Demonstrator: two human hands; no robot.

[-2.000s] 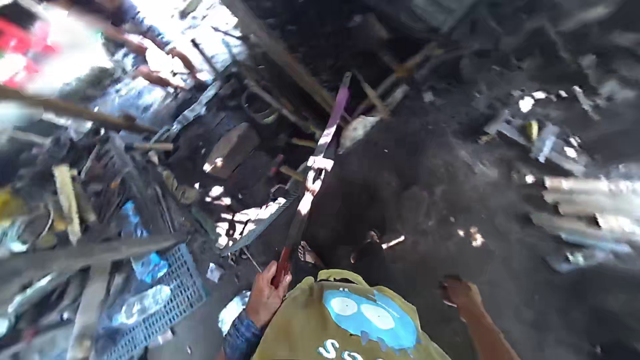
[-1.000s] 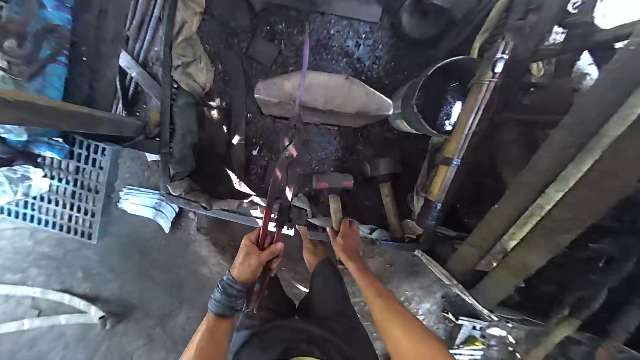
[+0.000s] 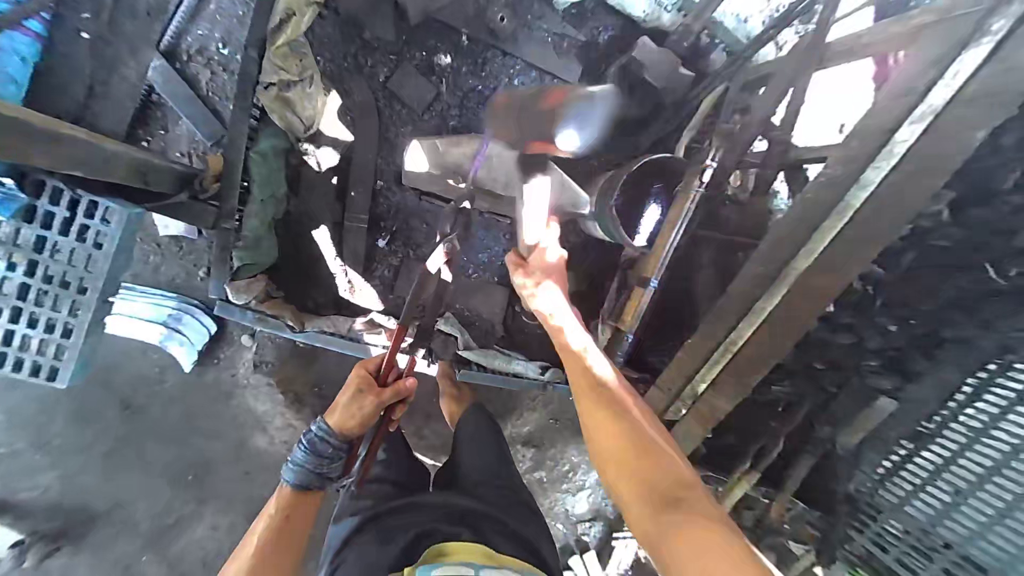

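My left hand (image 3: 374, 400) is closed around the red handles of long dark metal tongs (image 3: 422, 304). Their jaws reach forward and grip a thin strip (image 3: 478, 162) with a purplish sheen, which lies against a grey anvil-like metal block (image 3: 512, 172). My right hand (image 3: 541, 268) grips the pale handle of a hammer. The heavy hammer head (image 3: 552, 120), blurred, is raised over the block and hides part of it.
A bucket (image 3: 640, 204) of dark liquid stands right of the block. Long beams (image 3: 832, 216) slant along the right. Left are a grey plastic crate (image 3: 56, 288), curved pale pieces (image 3: 160, 316) and crumpled cloth (image 3: 288, 72). A metal edge strip (image 3: 296, 332) runs before my feet.
The hammer, lying near the front edge with my right hand at its handle a second ago, is now lifted over the block. My left hand still holds the tongs. The view turned greatly since the first frame.
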